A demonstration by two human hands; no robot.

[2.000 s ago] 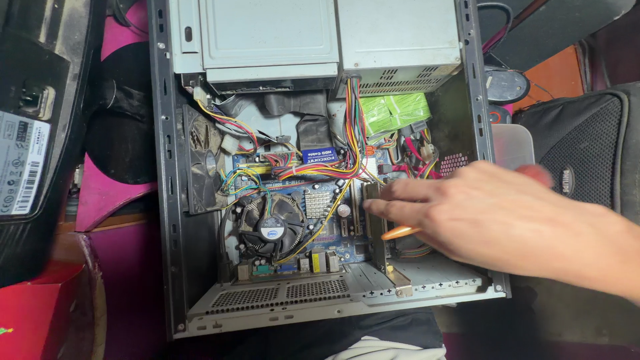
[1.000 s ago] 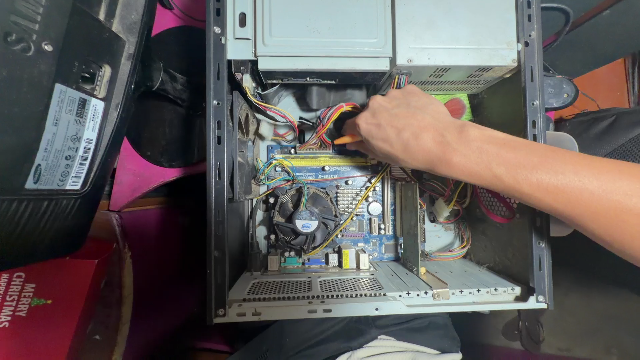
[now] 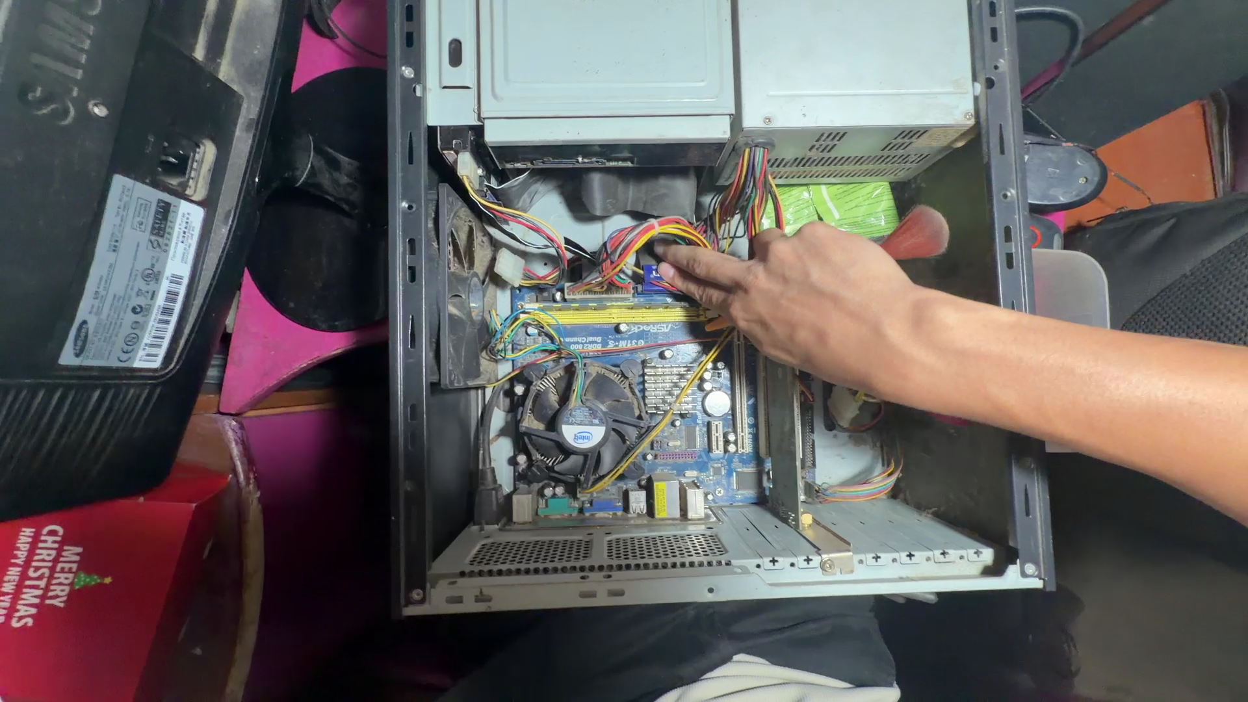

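My right hand (image 3: pixel 814 292) reaches in from the right, palm down, over an open desktop computer case. Its extended fingertips are at a bundle of coloured power cables (image 3: pixel 655 234) above the blue motherboard (image 3: pixel 624 359). Tucked under the hand is a brush with reddish bristles (image 3: pixel 916 232) sticking out at the right; a bit of orange handle shows below the fingers. Yellow memory slots (image 3: pixel 614 315) lie just left of and below the fingertips. A round CPU cooler fan (image 3: pixel 582 426) sits lower left, and an expansion card (image 3: pixel 783 439) stands upright below the hand. My left hand is out of view.
The metal drive cage (image 3: pixel 604 58) and power supply (image 3: pixel 856 78) fill the top of the case. A dusty case fan (image 3: pixel 464 283) is at the left wall. A black monitor (image 3: pixel 107 263) and red box (image 3: pixel 107 585) lie left of the case.
My right hand has moved from over the expansion card to the power cables near the memory slots, with the brush still in it. The view has shifted.
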